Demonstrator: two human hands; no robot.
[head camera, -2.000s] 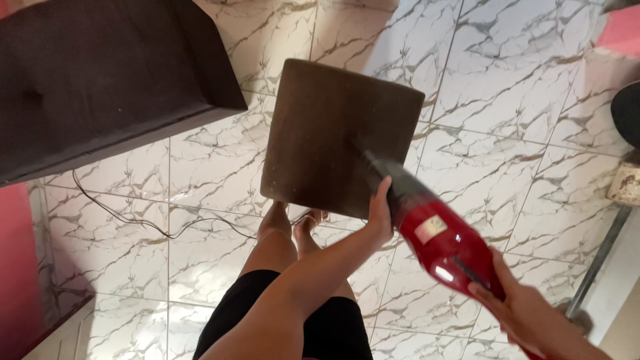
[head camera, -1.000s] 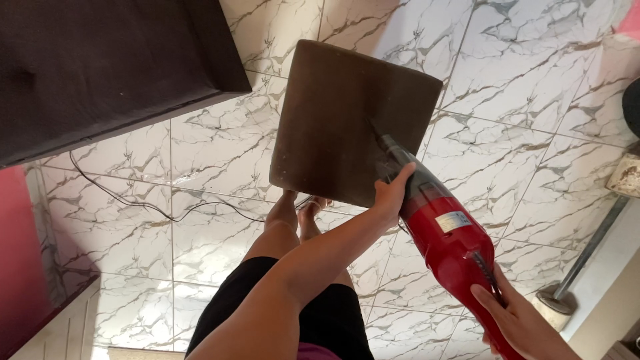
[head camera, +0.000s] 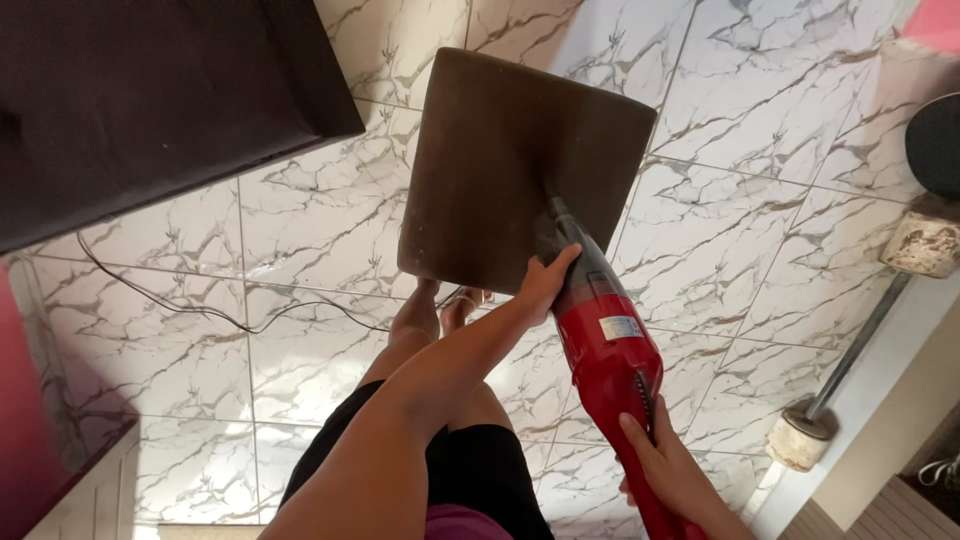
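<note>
A red handheld vacuum cleaner (head camera: 611, 330) with a clear grey front slants across the lower right of the head view. My right hand (head camera: 656, 457) is wrapped around its red handle. My left hand (head camera: 551, 281) lies against the side of the clear front part, thumb along it; its fingers are partly hidden, so I cannot tell whether it also grips something beneath. The narrow nozzle is over a square dark brown cushion or seat (head camera: 480, 165), and its tip appears to meet the surface near the middle.
A large dark upholstered piece (head camera: 165, 97) fills the upper left. A thin black cable (head camera: 202, 309) runs over the marble-patterned floor tiles (head camera: 322, 202). At the right lies a bar with cement-like weights (head camera: 859, 345), beside a round black object (head camera: 937, 146). My feet are below the cushion.
The vacuum cleaner stands at a steeper angle than two seconds ago, and both hands have moved with it. The nozzle remains over the brown surface.
</note>
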